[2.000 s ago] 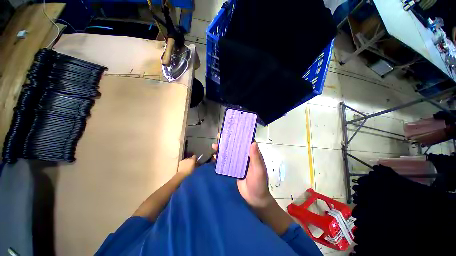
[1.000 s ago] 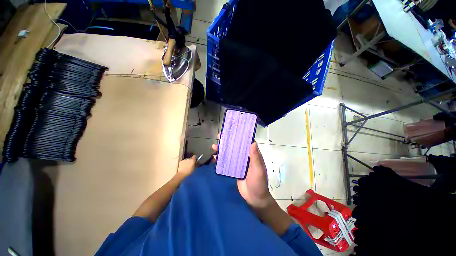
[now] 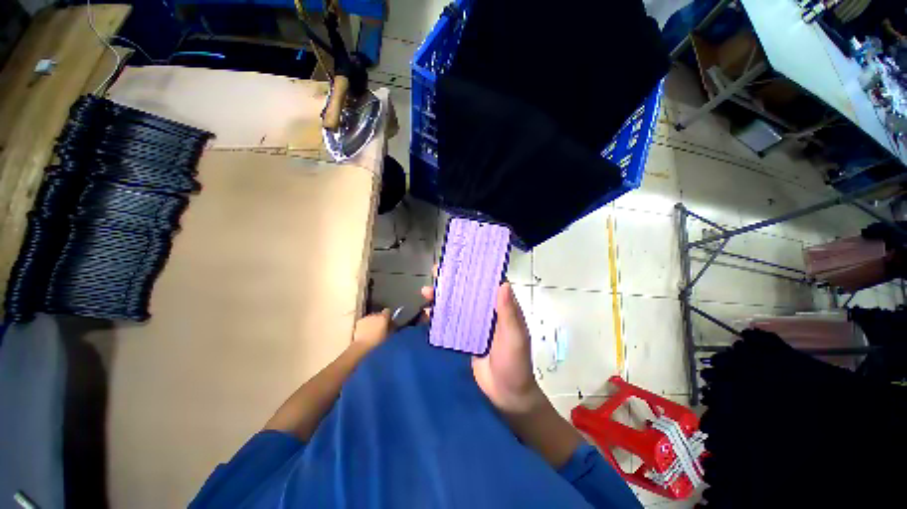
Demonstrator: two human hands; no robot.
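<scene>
My right hand (image 3: 509, 363) holds a smartphone (image 3: 469, 286) upright in front of my body, its screen bright pinkish-purple with stripes. My left hand (image 3: 372, 328) is by the front edge of the tan ironing board (image 3: 249, 258). A thin short white stick (image 3: 400, 313), possibly a cigarette, shows at its fingers; the fingers are small and partly hidden. The steam iron (image 3: 350, 129), with a wooden handle, rests at the board's far right corner, touched by neither hand.
A pressed black stack (image 3: 119, 214) lies at the board's left. A grey padded board (image 3: 30, 408) is lower left. A blue crate (image 3: 425, 129) heaped with black pieces (image 3: 537, 109) stands ahead. A red stool (image 3: 636, 437), metal rack (image 3: 685, 298) and black fabric (image 3: 796, 427) are right.
The white stick at my left hand has tilted slightly. Both arms, the phone and the iron stay in place.
</scene>
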